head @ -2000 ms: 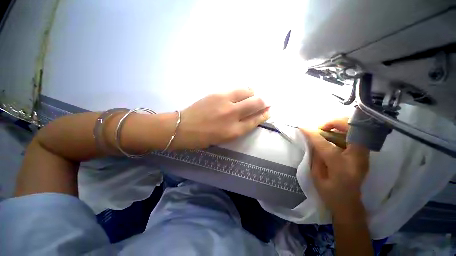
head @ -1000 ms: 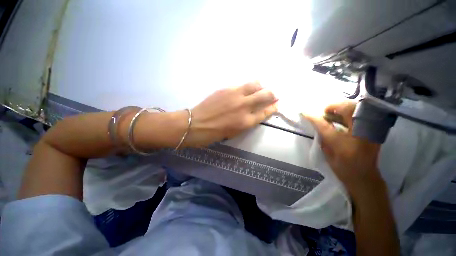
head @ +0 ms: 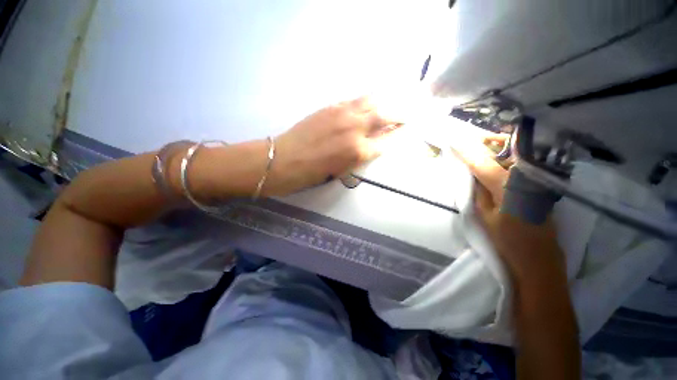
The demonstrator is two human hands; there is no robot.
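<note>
A white garment (head: 453, 297) hangs in folds over the table's front edge, under and beside my right forearm. Its upper part runs up between my hands into glare. My left hand (head: 338, 145) lies on the machine bed left of the needle area, fingertips on white material lost in the glare. My right hand (head: 486, 174) is below the presser foot area (head: 486, 111), partly hidden by the grey lamp (head: 531, 194), with fingers pointing up and left on the fabric. Part of an awl handle seems to show at its fingers, blurred.
The white machine head (head: 564, 52) fills the upper right. A curved metal rod (head: 594, 200) crosses in front of my right hand. An edge ruler (head: 334, 246) runs along the table front. The worn, taped table edge (head: 68, 82) is at the left. White fabric also hangs at lower left.
Both hands have moved up toward the needle area, the right fingers also left. More dark seam of the bed shows below my left hand. The garment folds at the front edge have shifted.
</note>
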